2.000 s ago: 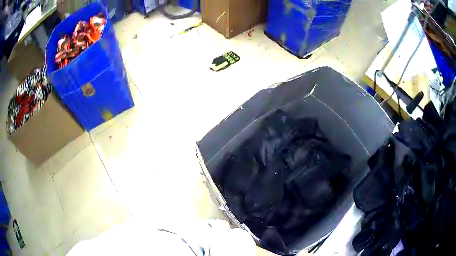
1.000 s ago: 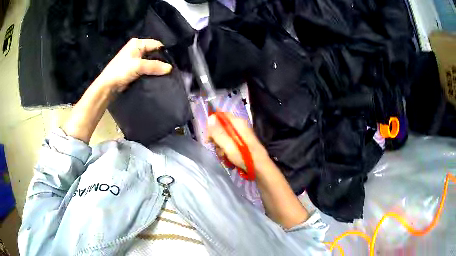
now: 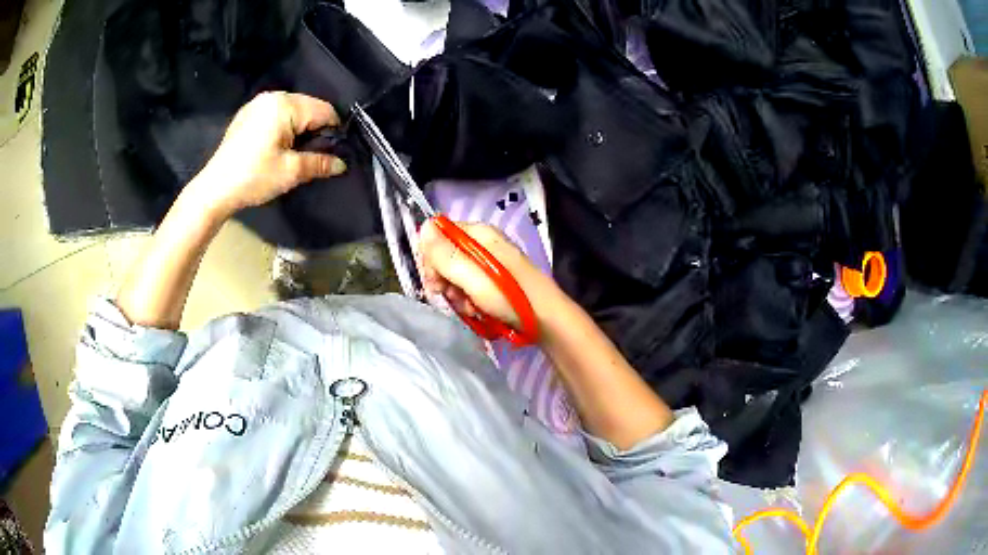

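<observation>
My left hand (image 3: pixel 271 152) pinches a black fabric piece (image 3: pixel 325 206) at its upper edge, left of centre; part of the piece hangs below the hand. My right hand (image 3: pixel 471 276) holds the scissors (image 3: pixel 504 284) by their red-orange handles. The silver blades point up and left, and their tips are beside the fabric at my left fingertips. The blades look closed or nearly closed. A heap of black sewn pieces (image 3: pixel 618 163) lies beyond and to the right, with small light specks on it.
Lilac patterned cloth (image 3: pixel 509 206) shows under the heap. The grey bin's wall (image 3: pixel 70 163) stands at the left. An orange ring (image 3: pixel 863 275) sits by the heap's right side. An orange coiled cord (image 3: pixel 867 486) lies over clear plastic (image 3: pixel 878 379) at the lower right. A blue object (image 3: pixel 22 390) is at the left edge.
Two seconds ago the view showed the bin and floor without hands. Since one second ago, the scissors have moved up and left toward my left fingertips, and the held piece has shifted and hangs differently.
</observation>
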